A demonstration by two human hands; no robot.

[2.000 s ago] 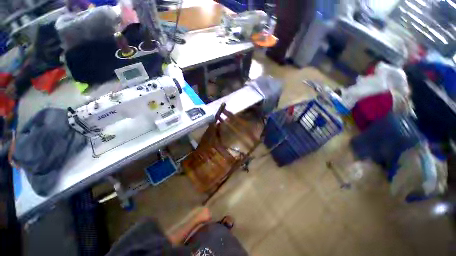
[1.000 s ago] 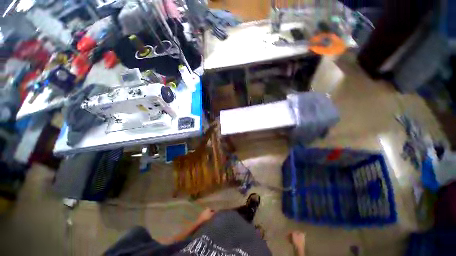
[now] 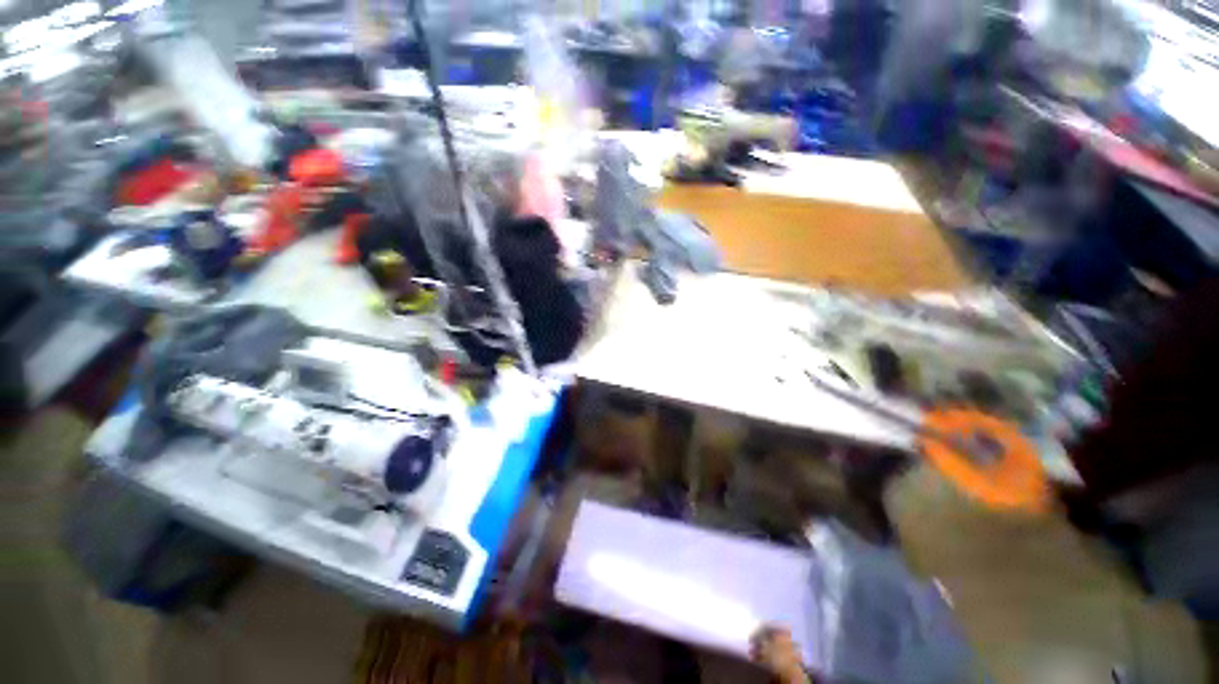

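Note:
My right hand (image 3: 778,652) is small, blurred and cut off by the bottom edge. It overlaps the front edge of the pale bench seat (image 3: 682,575); whether it touches it or holds anything cannot be told. My left hand is out of the picture. A grey garment heap (image 3: 889,615) lies at the bench's right end. Behind the bench is a white sewing table (image 3: 722,334), with a blurred sewing machine (image 3: 936,341) on its right part and an orange disc (image 3: 987,457) at its right edge.
A white sewing machine (image 3: 301,434) stands on a blue-edged table (image 3: 505,515) at left, with grey cloth (image 3: 221,350) behind it. A black cloth pile (image 3: 535,287) lies behind. A brown board (image 3: 816,238) spans the back. A wooden chair (image 3: 441,652) is cut off below.
The view has tilted up and moved closer to the bench and tables. The blue crate and my left hand have left the picture. My right hand now overlaps the bench edge.

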